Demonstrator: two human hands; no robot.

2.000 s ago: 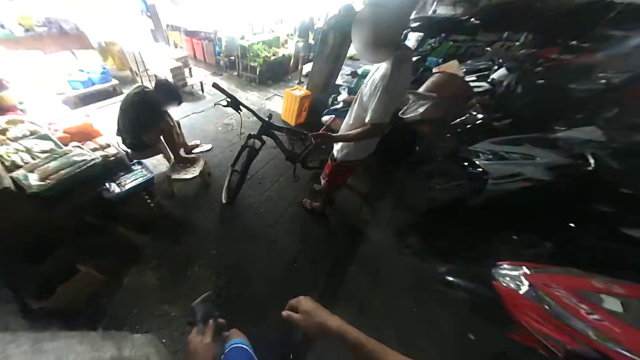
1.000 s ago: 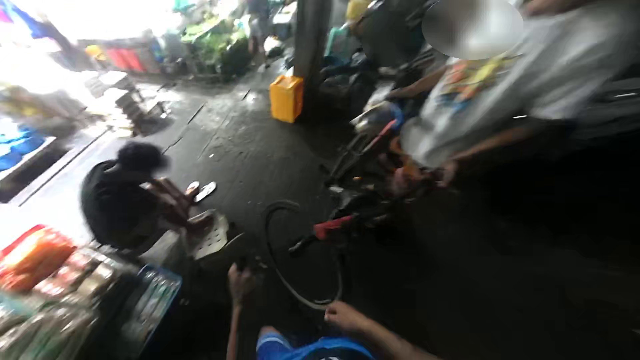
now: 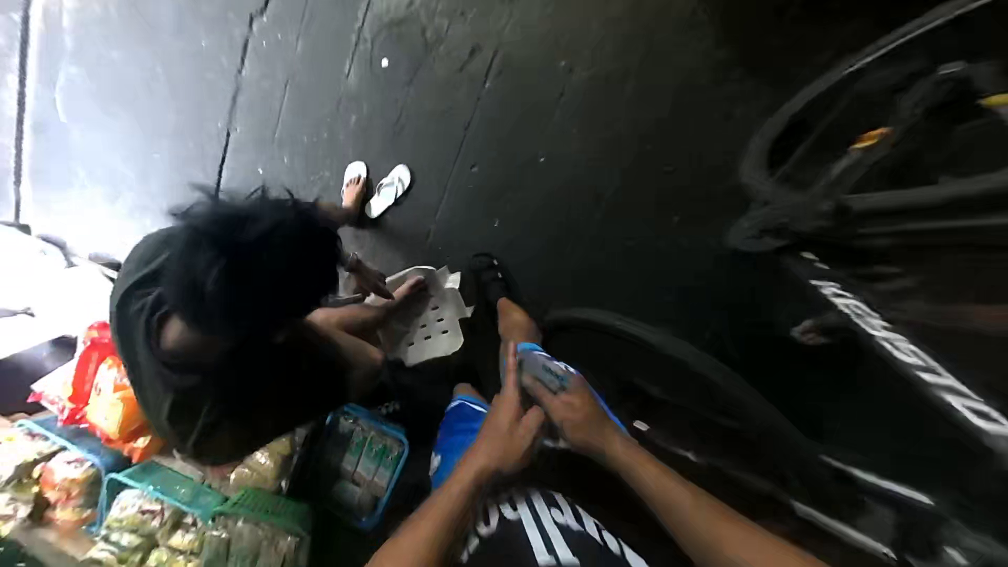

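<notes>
My left hand [image 3: 508, 433], its index finger stretched out, touches a flat grey object [image 3: 545, 368] with bluish marks above my lap. On the object's other side, my right hand [image 3: 579, 416] has its fingers across it. What the object is cannot be told. Below my hands are my blue shorts [image 3: 459, 433] and a black shirt [image 3: 551, 535] with white lettering. To the left, a seated person [image 3: 228, 315] in dark clothes bends over, one bare foot on a pale perforated stool [image 3: 429, 323] and a hand near that foot.
A blue basket [image 3: 403, 465] of small packs stands close on my left, beside green baskets [image 3: 169, 480] of bagged goods and an orange bag [image 3: 114, 402]. White flip-flops [image 3: 388, 190] are on the dark ground ahead. A bicycle frame [image 3: 906, 346] and wheel are at the right.
The view has swung down and left. My hands, apart in both earlier frames, are now together at the grey object. The standing person seen earlier with the bicycle is largely out of view.
</notes>
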